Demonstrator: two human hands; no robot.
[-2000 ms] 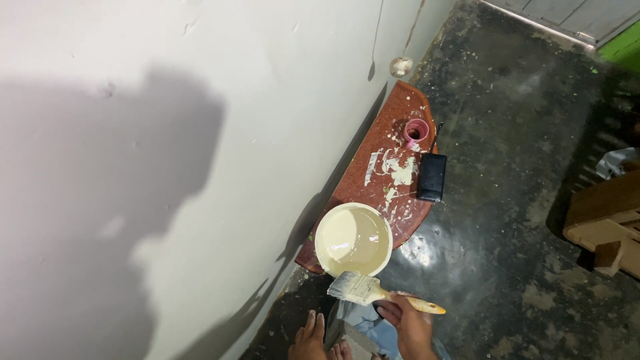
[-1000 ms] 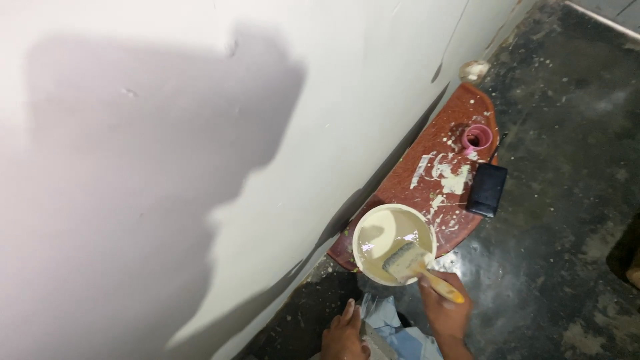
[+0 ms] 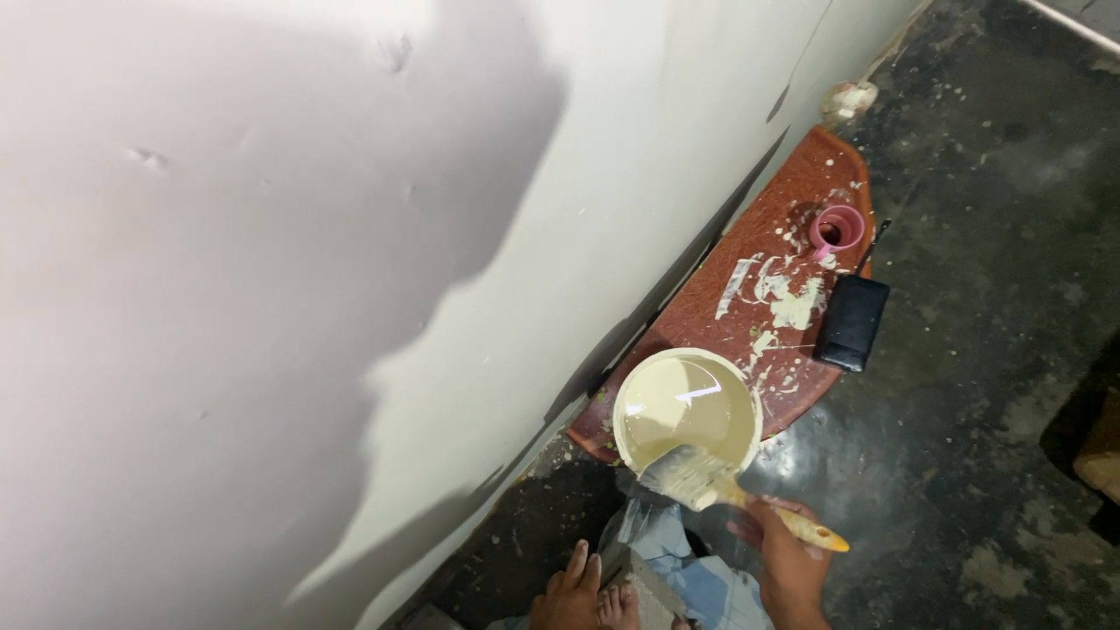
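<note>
My right hand (image 3: 792,560) grips the yellow handle of a paintbrush (image 3: 691,477), whose paint-coated bristles lie over the near rim of a cream bucket (image 3: 759,420). Pale liquid paint (image 3: 687,402) fills part of the bucket, which stands at the near end of a red-brown, curved-edged table (image 3: 700,324). My left hand (image 3: 567,595) is low in the view beside a grey block (image 3: 647,591), with its fingers extended; no object shows in it. Bare toes (image 3: 618,604) rest by the block.
A pink cup (image 3: 836,230) with dark contents and a black radio-like device (image 3: 851,322) with an antenna lie on the paint-spattered table. A whitish wall (image 3: 490,350) borders it at left. The dark floor (image 3: 945,420) is stained. A brown object (image 3: 1101,459) sits at the right edge.
A second ago the bristles were inside the bucket; now my right hand has drawn the brush back over the near rim. Two seconds ago it was just outside the bucket.
</note>
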